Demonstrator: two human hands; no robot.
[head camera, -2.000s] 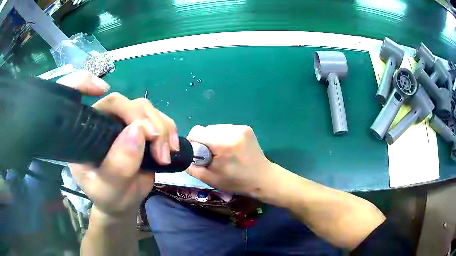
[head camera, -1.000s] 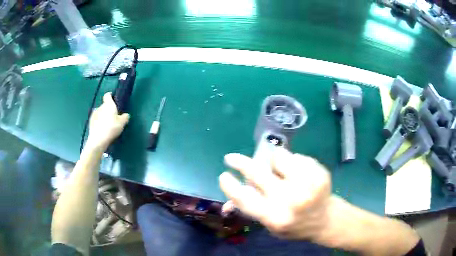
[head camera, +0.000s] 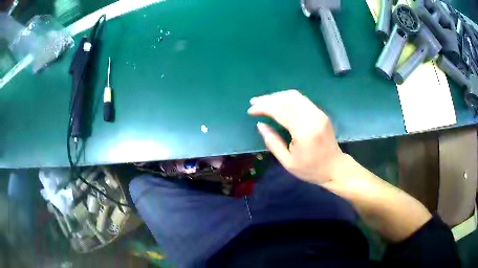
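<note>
My right hand (head camera: 301, 131) is over the front part of the green bench (head camera: 220, 68), its thumb and fingers apart and nothing in it. My left hand is not in view. The black electric screwdriver (head camera: 78, 94) lies on the bench at the left, its metal tip towards the front edge and its cord beside it. A hand screwdriver (head camera: 108, 99) lies to its right, shaft pointing away. A grey fan unit (head camera: 334, 44) lies beyond my right hand, its head cut off by the top edge of the picture.
A pile of grey units (head camera: 419, 36) lies at the right on yellow and pale paper (head camera: 427, 102). Screws (head camera: 161, 36) are scattered on the bench. A clear bag of screws (head camera: 44, 44) is at the far left. A box of beige parts (head camera: 97, 209) stands below the bench.
My left hand has let go of the electric screwdriver and left the picture. The fan unit by my right hand is no longer in view. The camera view has shifted towards the lap.
</note>
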